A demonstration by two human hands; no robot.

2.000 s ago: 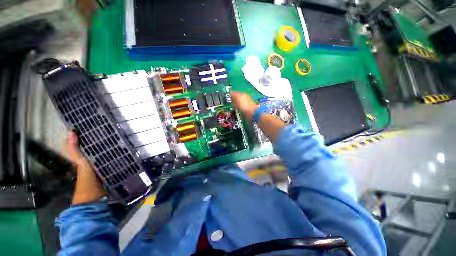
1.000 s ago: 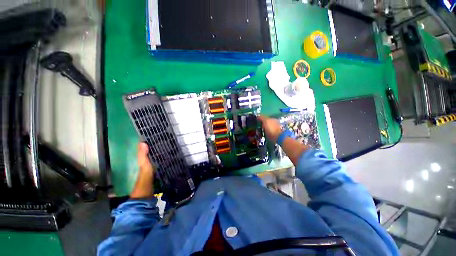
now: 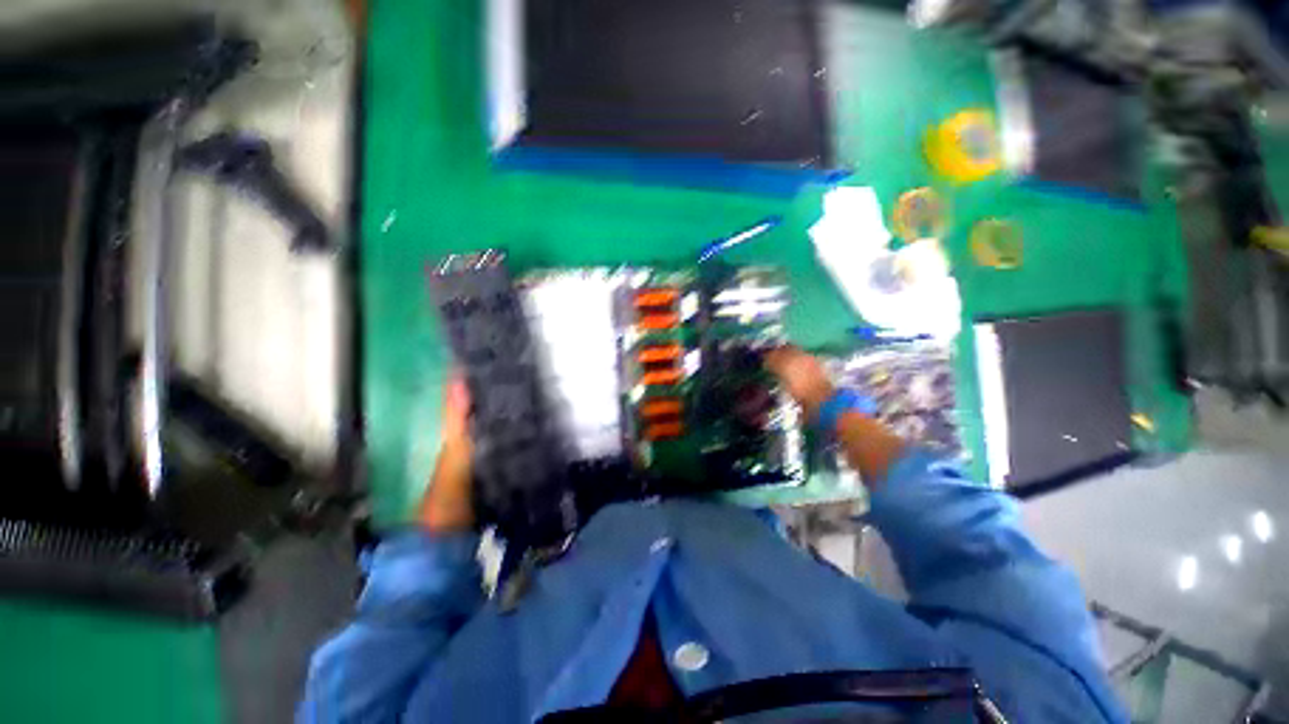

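Note:
The black vented panel stands along the left end of the circuit board assembly, beside a row of white-silver blocks. Orange copper windings run down the board's middle. My left hand holds the panel's outer left side; its fingertips are partly hidden. My right hand is at the board's right edge and seems to grip it, its fingertips hidden among the parts. The frame is blurred.
A large black-topped tray with a blue side lies behind. A yellow tape roll, two yellow rings, a white wipe, a bag of small parts and a dark tray lie right. A pen lies behind the board.
The view has swung left, so everything sits further right in the picture. The panel and board, held at both ends, have come from the left onto the mat, and the panel looks more upright in the picture.

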